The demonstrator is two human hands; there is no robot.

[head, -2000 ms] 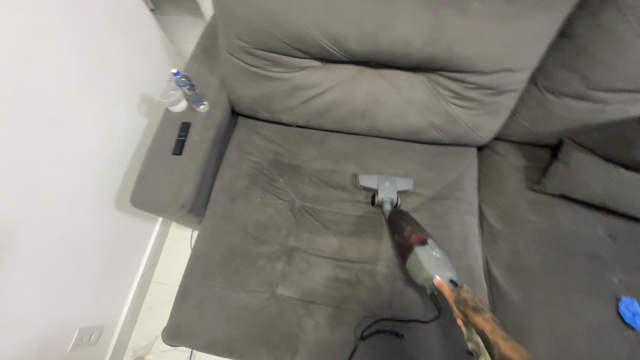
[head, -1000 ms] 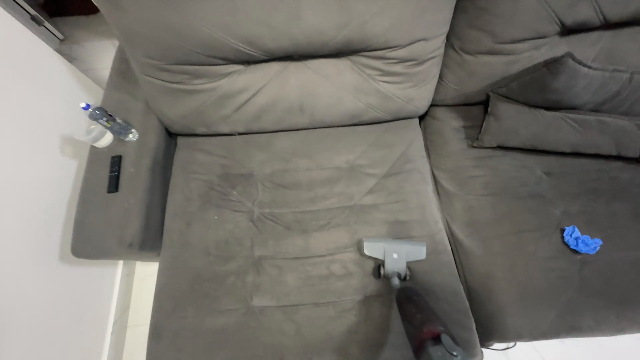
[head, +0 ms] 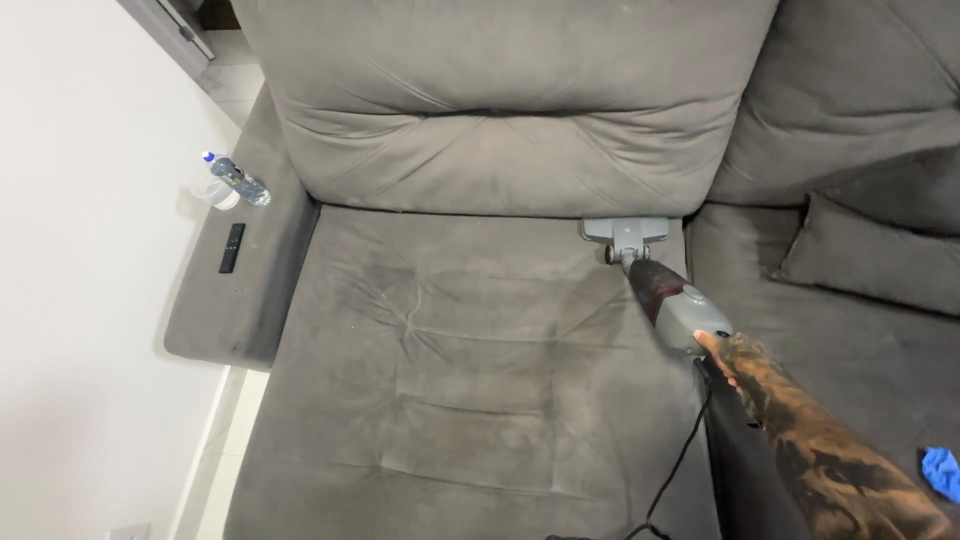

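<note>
My right hand (head: 721, 355) is closed around the handle of a grey and dark handheld vacuum cleaner (head: 686, 315), right of centre. The vacuum's wide grey floor nozzle (head: 625, 229) lies on the grey sofa seat cushion (head: 480, 360), against the foot of the back cushion (head: 487, 161) and close to the seat's right edge. A black power cord (head: 677, 463) hangs from the rear of the vacuum and runs down over the seat. My left hand is out of the frame.
On the left armrest (head: 259, 300) are a black remote control (head: 232, 248), a clear plastic bottle (head: 240, 180) with a blue cap and a translucent cup (head: 223, 196). A loose cushion (head: 870, 251) and a crumpled blue item (head: 940, 472) lie on the right seat. A white wall (head: 82, 262) borders the left.
Since one second ago, the vacuum nozzle has moved up the seat to the back cushion. My right hand, out of sight then, is visible again on the handle. The view has shifted.
</note>
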